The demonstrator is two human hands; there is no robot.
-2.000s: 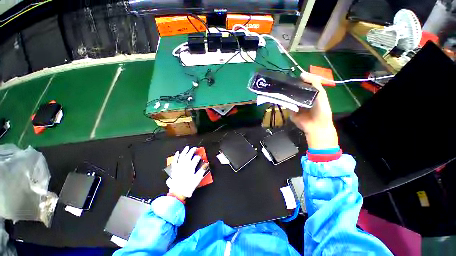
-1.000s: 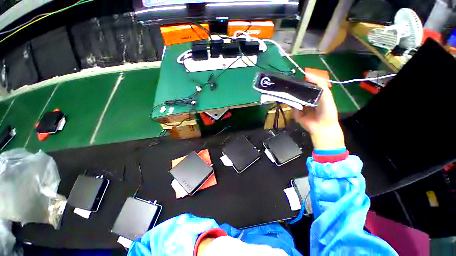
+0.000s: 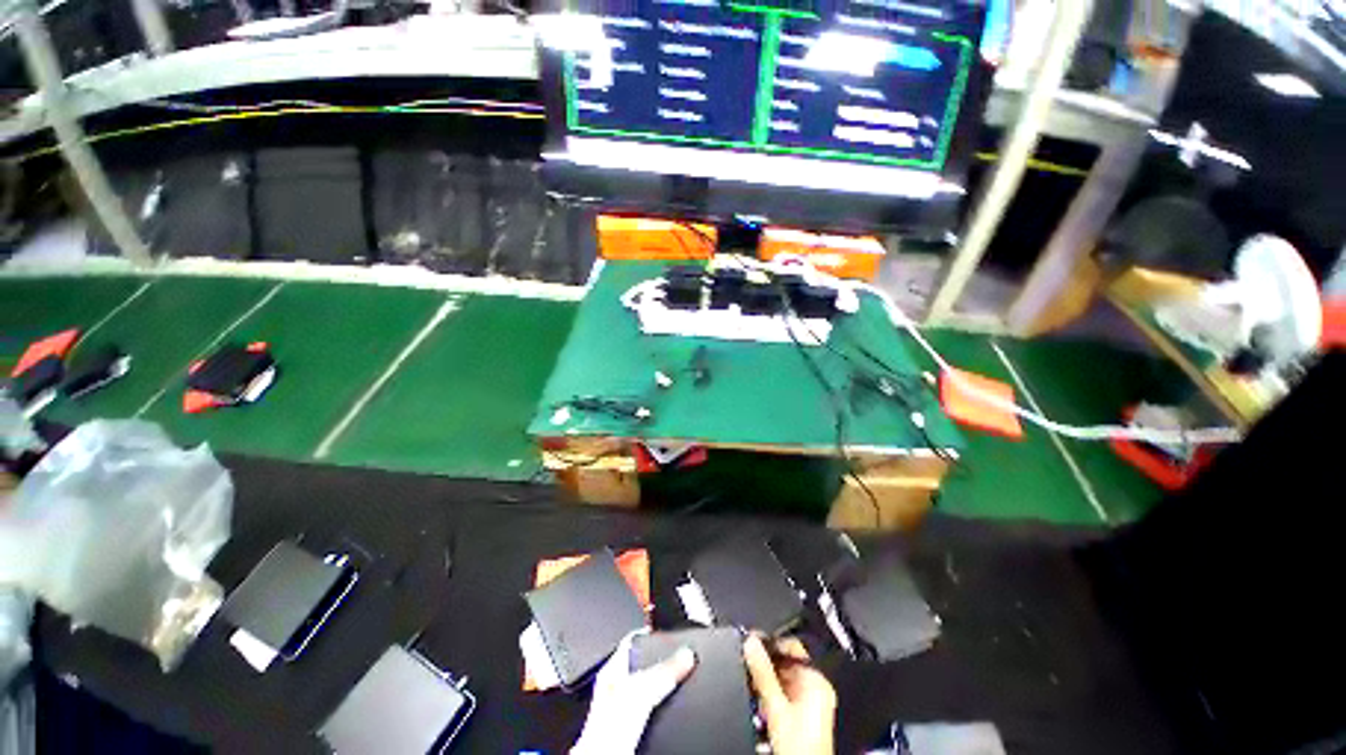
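A black set-top box (image 3: 697, 696) is held low in front of me between both hands, its flat top up and its lower part cut off by the picture's edge. My left hand (image 3: 632, 699), in a white glove, grips its left side with the thumb on top. My bare right hand (image 3: 790, 696) is at its right edge; whether its fingers hold a plug there I cannot tell. Another box (image 3: 588, 617) lies just beyond on an orange-red pad (image 3: 627, 566) with a white label sticking out.
More boxes (image 3: 292, 597) lie on the black bench. A crumpled plastic bag (image 3: 118, 516) is at left. Ahead stands the green test shelf (image 3: 738, 391) with a power strip (image 3: 731, 320), cables and adapters. The monitor (image 3: 768, 81) shows text tables in green frames. The green conveyor (image 3: 354, 376) runs behind.
The box in my right hand has come down from the shelf to the bench front, and my gloved left hand now holds it too. The view has tilted up, showing the monitor's screen.
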